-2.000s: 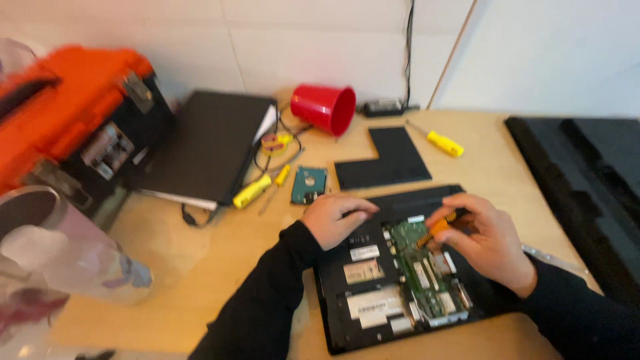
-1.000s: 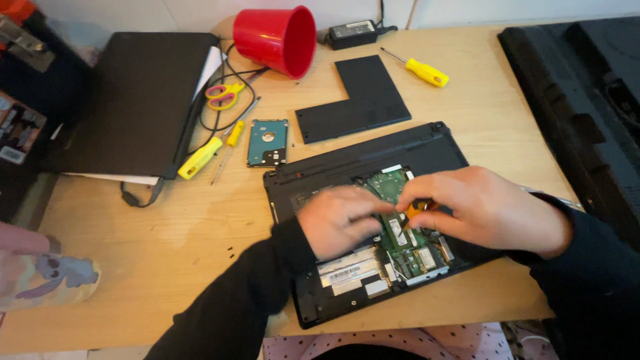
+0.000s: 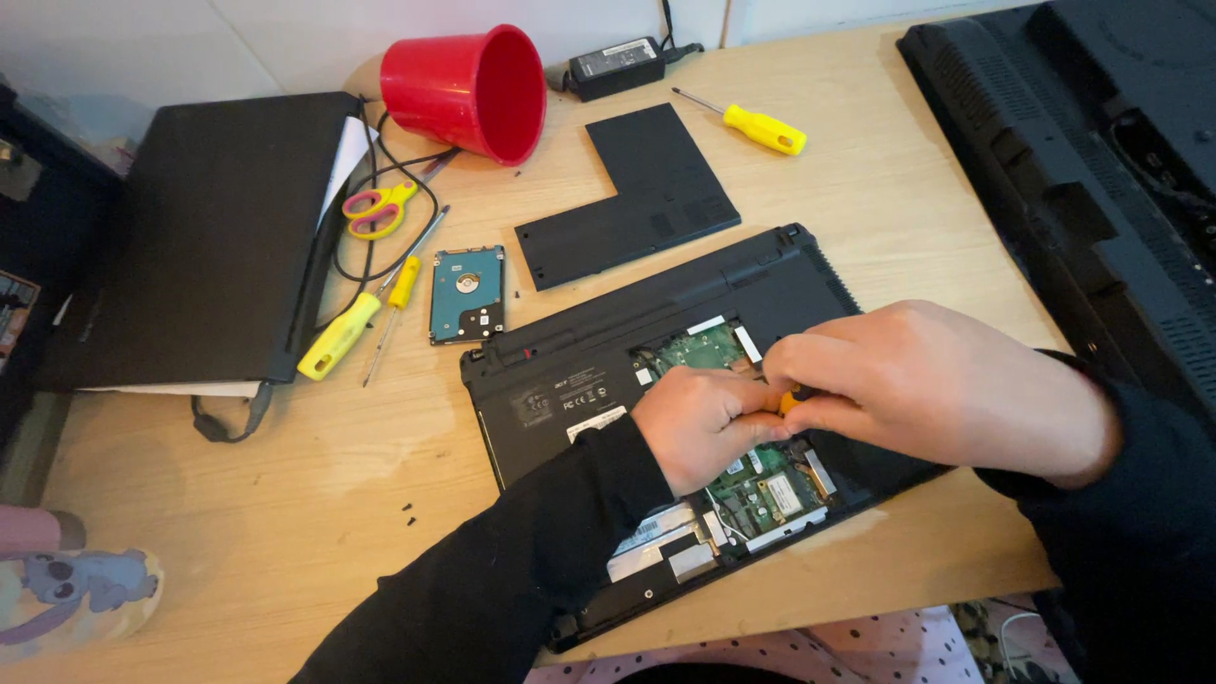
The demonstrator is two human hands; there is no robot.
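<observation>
An Acer laptop [image 3: 589,361] lies upside down on the wooden desk, its base opened over a green circuit board [image 3: 760,494]. My right hand [image 3: 874,380] is closed on a small screwdriver with an orange and black handle [image 3: 790,401], over the opened bay. Its shaft and tip are hidden. My left hand [image 3: 705,423] rests low over the board, its fingertips meeting those of my right hand; whether they hold anything is hidden. Beyond the laptop lie the black L-shaped cover panel [image 3: 655,199] and, to its left, a hard drive [image 3: 466,294].
Left stand a closed black laptop [image 3: 209,237], scissors [image 3: 378,209], a yellow screwdriver [image 3: 342,337] and a smaller one [image 3: 403,285]. Behind are a tipped red cup [image 3: 465,90], a power adapter [image 3: 617,68] and another yellow screwdriver [image 3: 765,130]. Loose screws [image 3: 409,514] lie left; a large black device [image 3: 1092,161] is right.
My left hand has moved from the laptop's upper edge onto the opened bay, beside my right hand. The right hand keeps the screwdriver over the bay. The view has shifted.
</observation>
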